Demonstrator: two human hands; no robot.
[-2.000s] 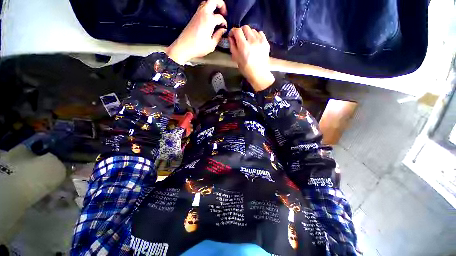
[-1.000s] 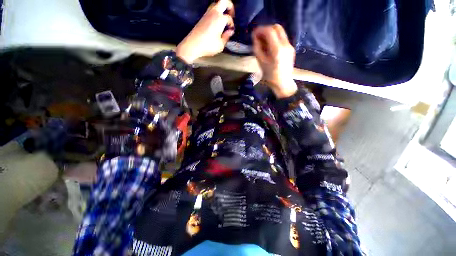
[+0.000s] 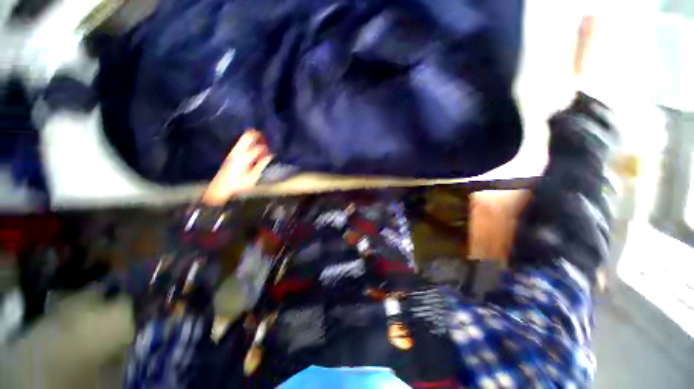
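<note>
The dark navy jacket lies bunched on the white tabletop, its shiny cloth in soft folds. Blurred white stitches show on its left part. My left hand is at the jacket's near edge, with its fingers curled and pinching the cloth. A small pale grey patch lies beside the fingers. My right arm reaches out to the far right, past the jacket. My right hand is washed out by glare and blur beyond the cuff, so its fingers and anything in them cannot be made out.
The table's front edge runs across in front of me. A brown box-like thing stands below the edge at the right. Dark, blurred clutter lies under the table at the left. A bright window area is at the far right.
My right hand has left the hem, lifting and then reaching far to the right. My left hand stays at the hem. The view has turned, showing more of the table and jacket.
</note>
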